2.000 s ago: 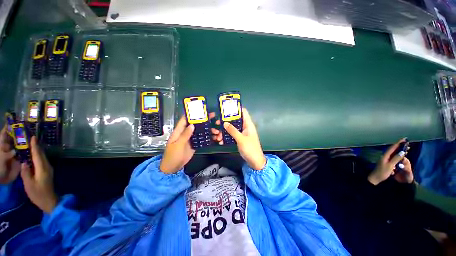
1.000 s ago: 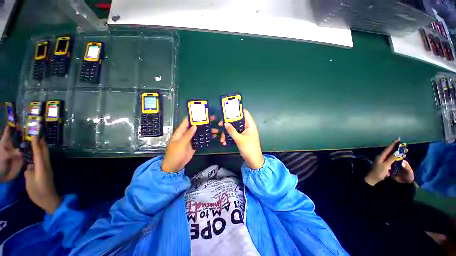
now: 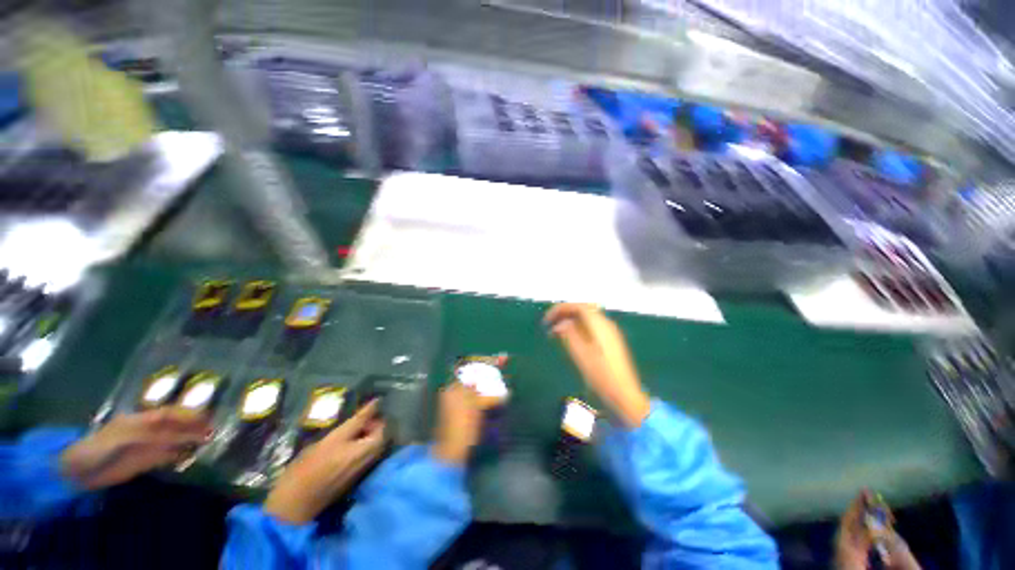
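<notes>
The picture is blurred. My left hand (image 3: 456, 423) holds a keypad phone with a yellow frame and a brightly lit screen (image 3: 481, 379), just right of the tray. A second keypad phone (image 3: 578, 419) with a lit screen lies on the green surface, left of my right sleeve. My right hand (image 3: 601, 359) is raised beyond that phone, fingers loosely bent, with nothing visible in it. The clear blister tray (image 3: 390, 334) holds several yellow-framed phones, two rows, some screens lit.
Another worker's two hands (image 3: 134, 440) reach over the tray's near row. A metal post (image 3: 267, 200) stands behind the tray. A white board (image 3: 501, 239) and stacked trays (image 3: 723, 212) line the back. Another person's hands (image 3: 874, 534) hold a phone at lower right.
The view has tilted up. My right hand has let go of its phone and moved away from it. My left hand still holds its phone. The neighbour's hands have moved over the tray.
</notes>
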